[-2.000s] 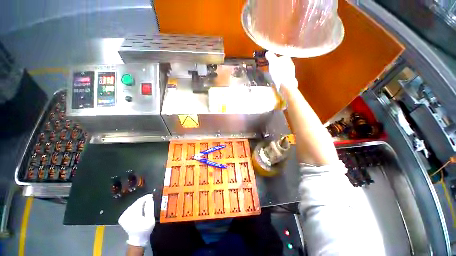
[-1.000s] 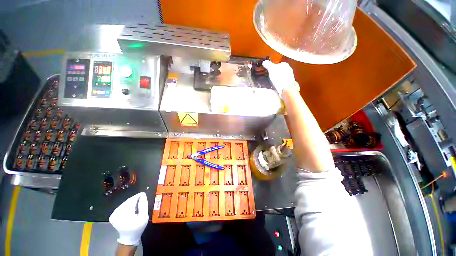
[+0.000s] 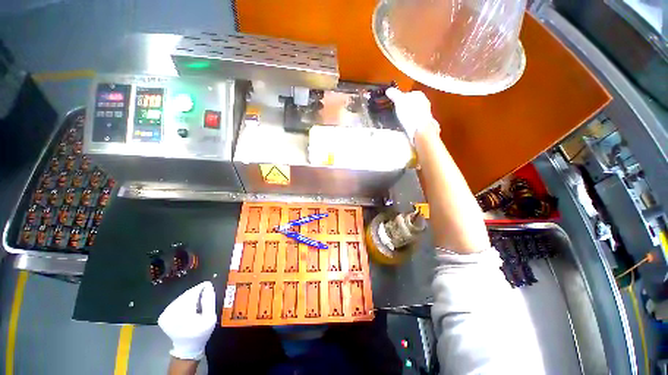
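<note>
My right hand (image 3: 412, 113), in a white glove, reaches to the right end of the solder pot machine (image 3: 282, 172). Its fingers are closed on a dark coil (image 3: 379, 101) with some copper-orange showing, at the pot's right side. My left hand (image 3: 189, 318), also gloved, rests at the front edge of the dark mat (image 3: 117, 282) with its fingers curled; nothing shows in it. Two black and copper coils (image 3: 173, 263) stand on the mat just beyond the left hand.
An orange fixture plate (image 3: 297, 282) carries blue-handled cutters (image 3: 307, 230). A flux bottle (image 3: 396, 233) stands right of it. A clear hood (image 3: 448, 45) hangs above. Coil trays lie left (image 3: 40, 261) and right (image 3: 586, 322), with a red bin (image 3: 546, 217) behind.
The view has shifted, so the bench appears lower left than two seconds ago. My right hand stays at the pot's right side. My left hand stays by the mat's front edge.
</note>
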